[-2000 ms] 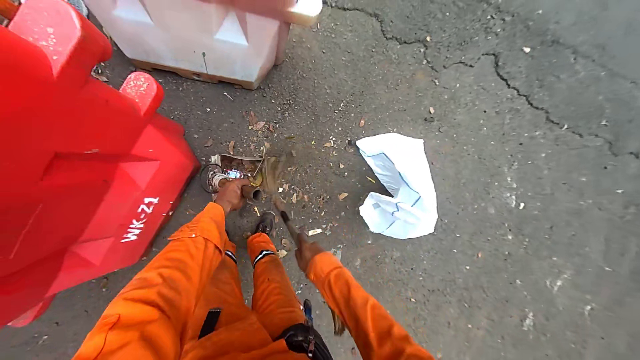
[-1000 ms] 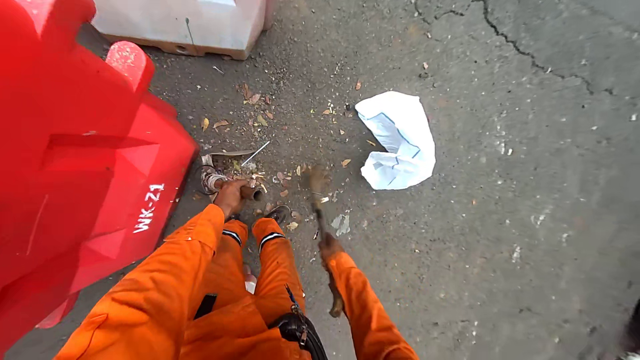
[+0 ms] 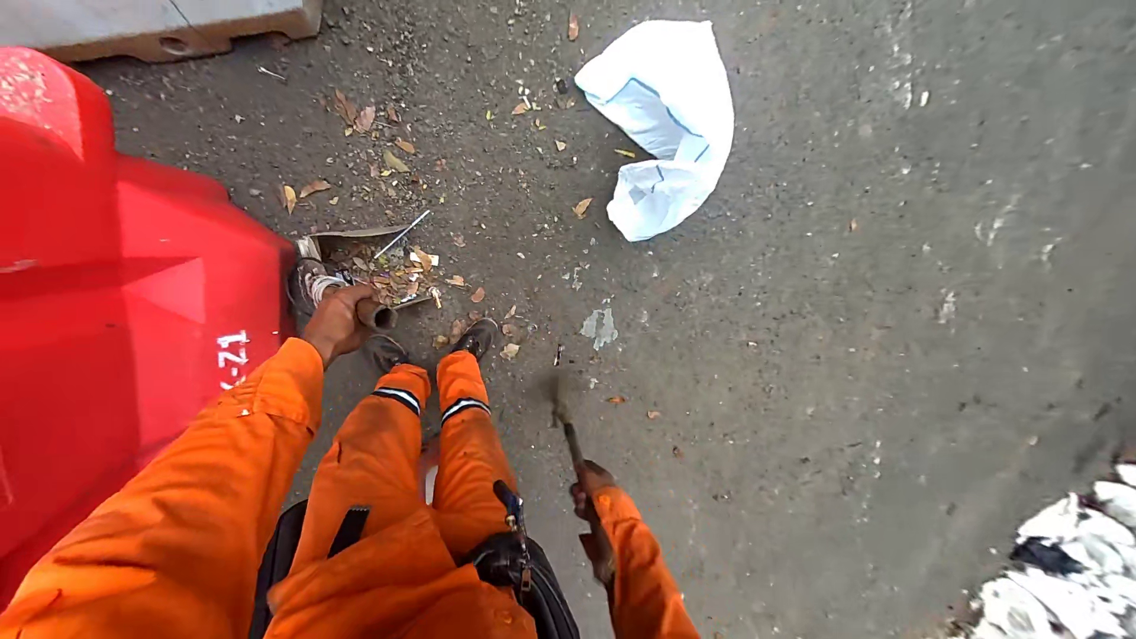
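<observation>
My left hand point(image 3: 340, 321) grips the tube-like handle point(image 3: 376, 315) of a dustpan point(image 3: 359, 234), which lies on the ground beside the red barrier with dry leaves, litter and a thin white stick in it. My right hand point(image 3: 593, 484) is closed around the handle of a short brush or broom point(image 3: 561, 404), whose blurred head is over the asphalt right of my shoes. Dry leaves point(image 3: 417, 259) and bits of litter are in and around the pan's mouth. Ahead and to the right lies a crumpled white plastic sack point(image 3: 701, 106), touched by neither hand.
A red plastic road barrier point(image 3: 200, 266) stands close on my left, with a white one point(image 3: 160, 22) at the top left. Scattered leaves point(image 3: 355, 115) lie on the asphalt before me. A pile of white and dark material point(image 3: 1056, 568) is at the lower right.
My right hand has moved out to the right with the brush, away from the dustpan. The thin white stick shows at the pan one second ago and now. The view has shifted right.
</observation>
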